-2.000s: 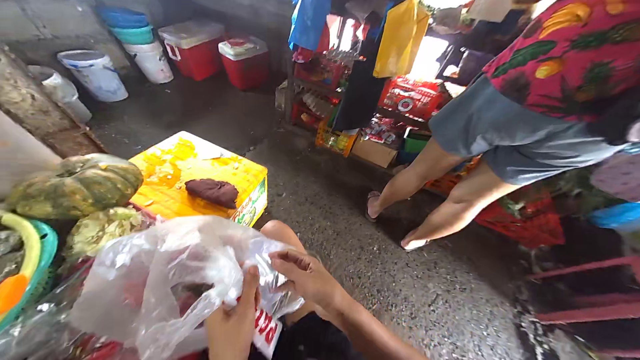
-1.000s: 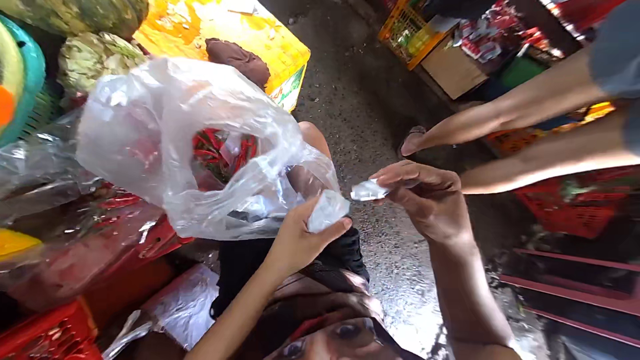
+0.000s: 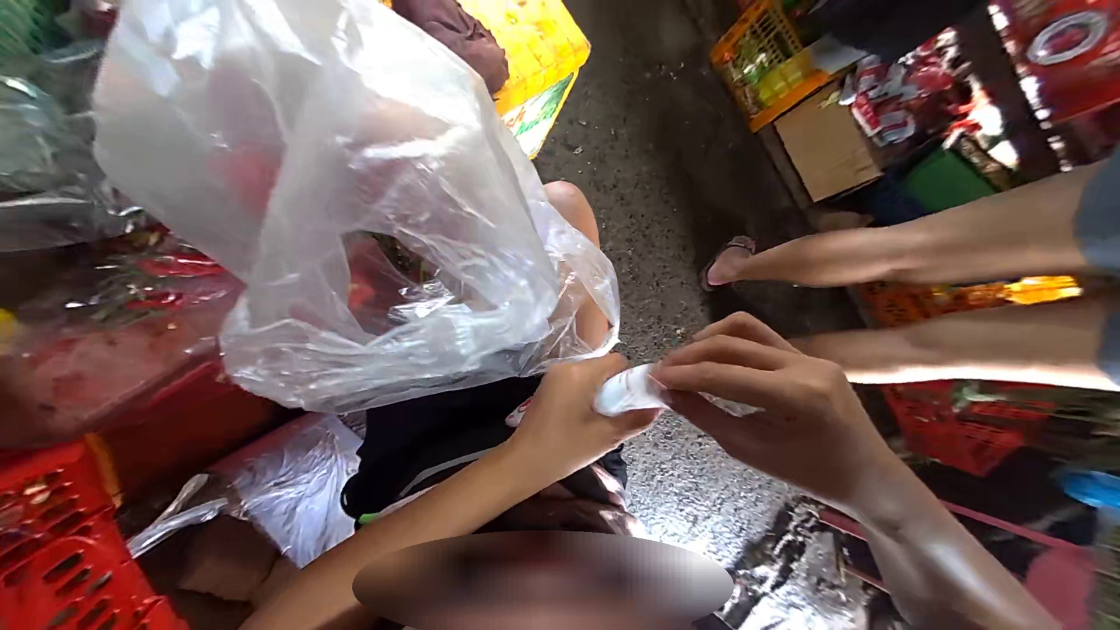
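Observation:
Near the middle of the view, my left hand (image 3: 577, 407) holds a small, whitish bundle of thin plastic (image 3: 630, 391), which looks rolled or folded. The fingers of my right hand (image 3: 761, 394) pinch its right end, and a clear bit of plastic shows beneath them. A large translucent plastic bag (image 3: 411, 201) lies open over my lap and to the left, just above my left hand. Red things show dimly inside it; in this frame I cannot tell what they are. My thumbs are partly hidden.
A yellow box (image 3: 547, 44) with a dark maroon cloth-like item (image 3: 459, 35) stands beyond the bag. Red crates (image 3: 70, 534) are at lower left. A person's legs (image 3: 954, 249) stand on the right, near an orange crate (image 3: 759, 66) and a cardboard box (image 3: 827, 144).
The view has tilted down and turned. My hands, apart one second ago with plastic in each, now meet at one bundle. The large bag's mouth, which showed red chillies before, has partly folded over.

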